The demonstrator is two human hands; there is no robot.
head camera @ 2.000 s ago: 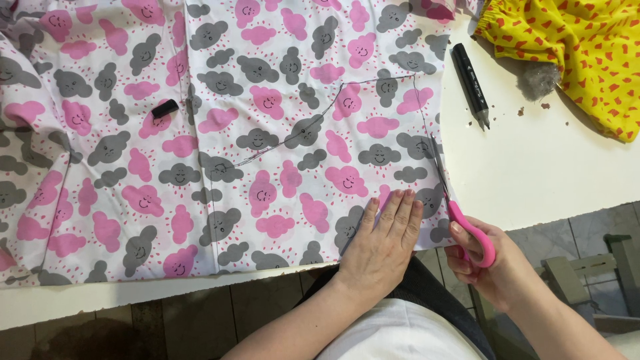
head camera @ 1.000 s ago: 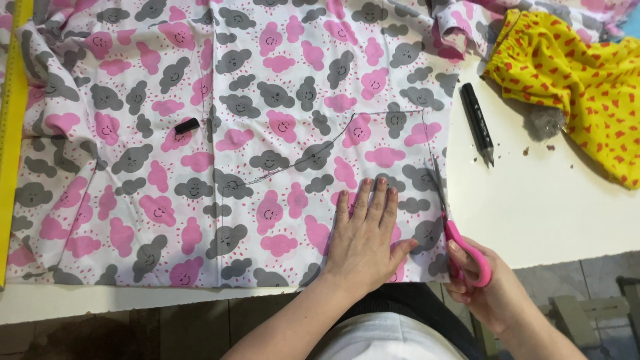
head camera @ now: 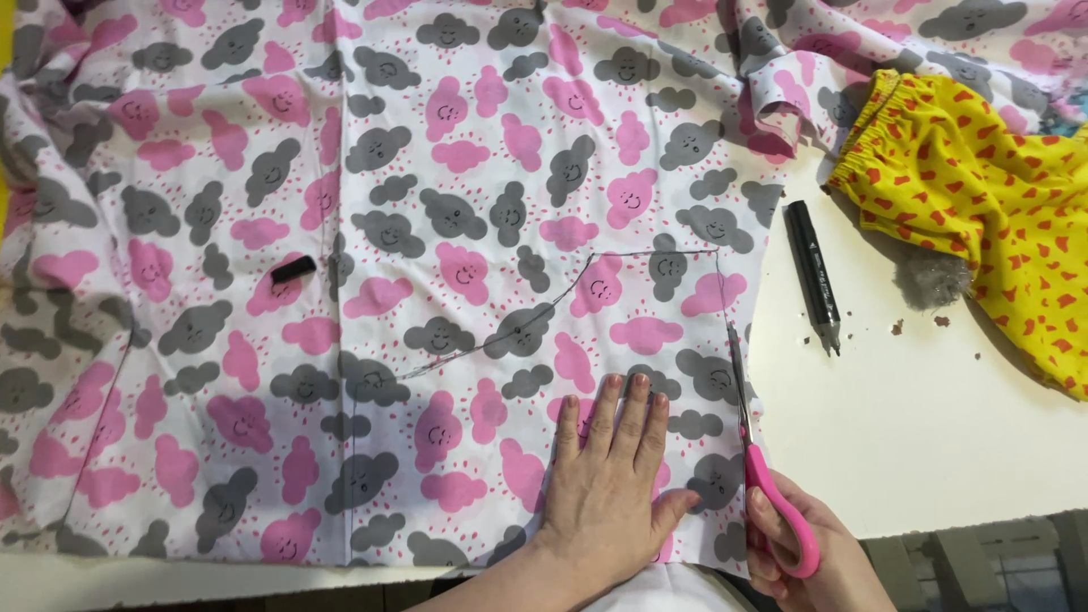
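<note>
A white cotton-like fabric with pink and grey clouds (head camera: 459,153) lies spread over the table, bearing a drawn dark outline. My left hand (head camera: 608,476) presses flat on its lower right part, fingers apart, inside the outline. Pink-handled scissors (head camera: 782,510) are in my right hand (head camera: 803,535) at the fabric's right edge. Their blades point up along the right drawn line and look nearly closed. A black marker cap (head camera: 293,269) rests on the fabric, left of the outline.
An uncapped black marker (head camera: 813,276) lies on the white table (head camera: 858,442) right of the fabric. Yellow elasticated fabric with red spots (head camera: 1003,204) is at the right, partly over a grey fluffy tuft (head camera: 932,279). More cloud fabric bunches at the top right.
The view has shifted and moved nearer. Between the first and second earlier frames my left hand moved left on the fabric, away from the scissors. My right hand keeps hold of the scissors.
</note>
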